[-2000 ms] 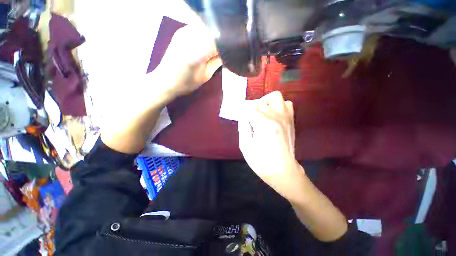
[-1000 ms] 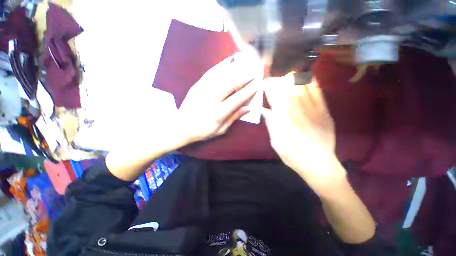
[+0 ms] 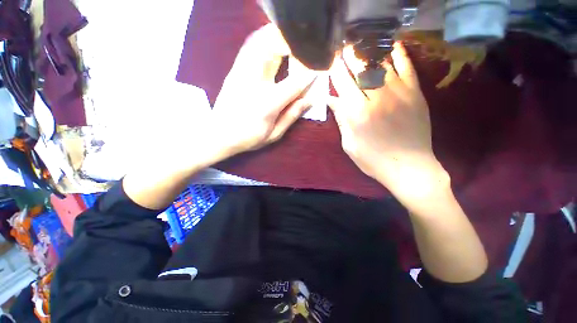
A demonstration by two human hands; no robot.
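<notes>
The large maroon garment panel (image 3: 294,154) lies on the white table under the sewing machine head (image 3: 310,28). A small white strip (image 3: 319,107) shows between my hands on the cloth. My left hand (image 3: 256,104) lies on the cloth left of the needle area, its fingertips at the strip. My right hand (image 3: 386,117) lies flat with spread fingers around a small dark metal part (image 3: 371,77), pressing on the cloth. The needle point is hidden by glare and the machine head. I cannot see anything gripped in my right hand.
Maroon cut pieces (image 3: 62,76) lie on brown paper at the table's left edge. A blue slotted basket (image 3: 193,211) is below the table edge by my left arm. Orange and blue goods are on the floor at left. Maroon cloth with a white strip (image 3: 520,243) hangs at lower right.
Since two seconds ago my right hand has moved from a fist at the white strip to flat and spread beside the needle area. More maroon cloth shows left of my left hand.
</notes>
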